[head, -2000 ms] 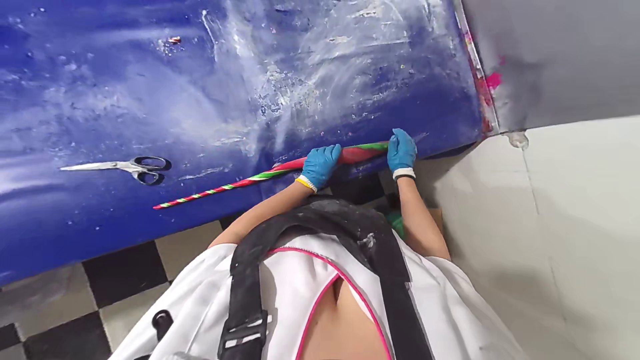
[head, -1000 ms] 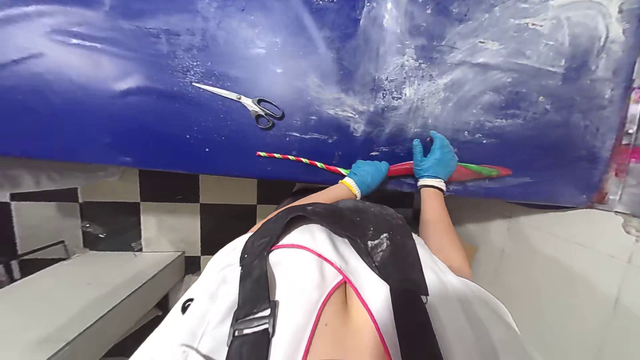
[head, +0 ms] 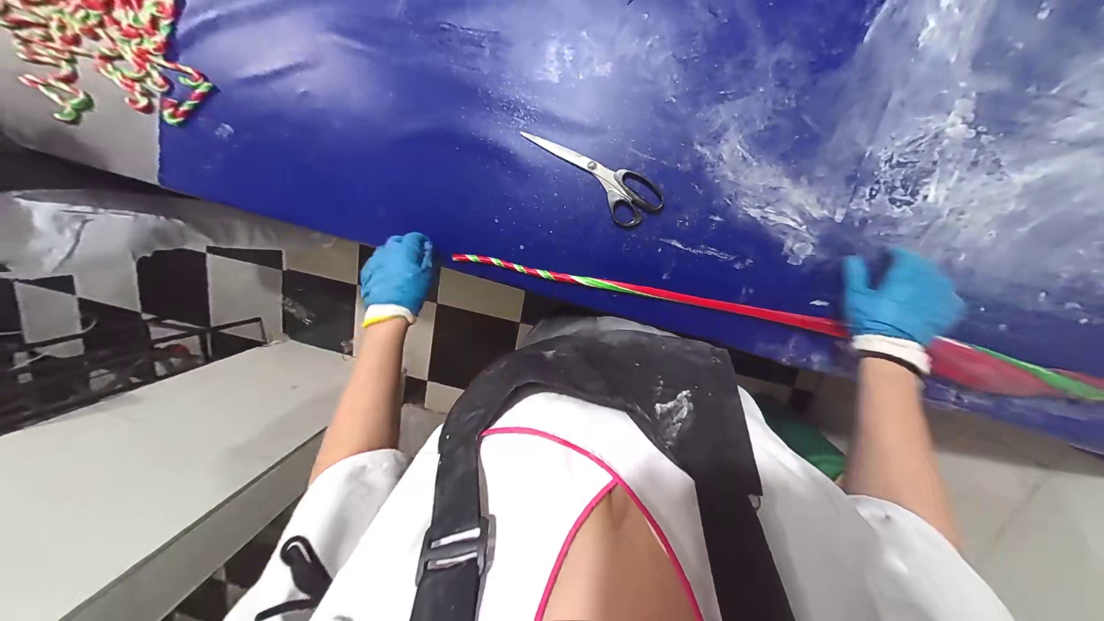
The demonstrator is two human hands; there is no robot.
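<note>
A rope of twisted red, green and white candy (head: 724,304) lies along the near edge of the blue table; its thin end is at the left, its thick part at the right. My left hand (head: 398,274), in a blue glove, is at the table edge just left of the thin end, apart from it, its fingers curled; whether it holds something is hidden. My blurred right hand (head: 901,297), also gloved in blue, is over the rope where it thickens, thumb apart from the fingers. Scissors (head: 608,179) with black handles lie beyond the rope, blades pointing up and left.
A pile of small red, green and white candy canes (head: 112,52) lies at the table's far left corner. The blue table surface (head: 345,129) bears whitish smears. A pale bench (head: 172,448) stands low at the left, above a checkered floor (head: 470,332).
My left hand has come off the rope and moved left past its thin end. My hands are much farther apart than before. The view has shifted left, bringing the candy cane pile into sight.
</note>
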